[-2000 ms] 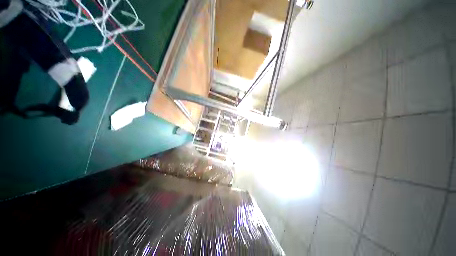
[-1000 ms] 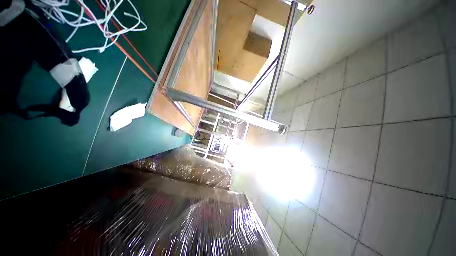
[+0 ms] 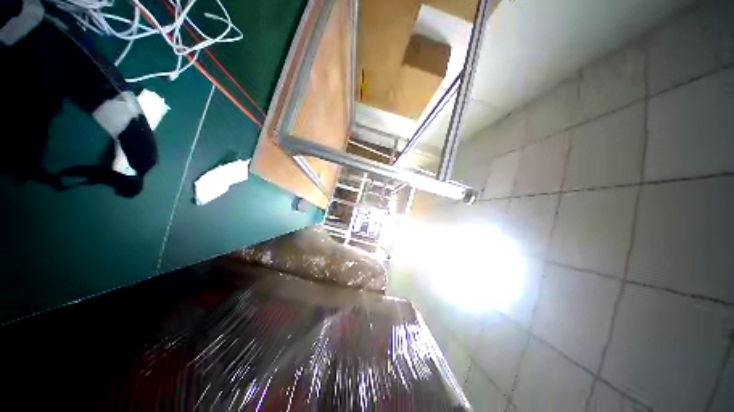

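Note:
White cables (image 3: 173, 36) lie in a loose tangle on the green surface (image 3: 105, 249) at the upper left. A soft black strap-like item (image 3: 133, 149) with white patches lies below them at the left edge. A small white paper scrap (image 3: 221, 181) lies on the green to its right. Thin red cords (image 3: 229, 84) run straight past the cables towards the frame. Neither of my hands can be made out; the dark area at the left edge is too dark to tell.
A metal frame with a wood-tone panel (image 3: 322, 96) stands at upper centre, with a cardboard carton (image 3: 390, 72) behind it. A white wire rack (image 3: 350, 209) is at centre. Stretch-wrapped goods (image 3: 322, 346) fill the bottom. The tiled white ceiling (image 3: 595, 209) and a bright light (image 3: 483, 265) are at right.
The whole view has shifted slightly, so things appear a little further right. The cables, black item and white scrap keep their places relative to each other.

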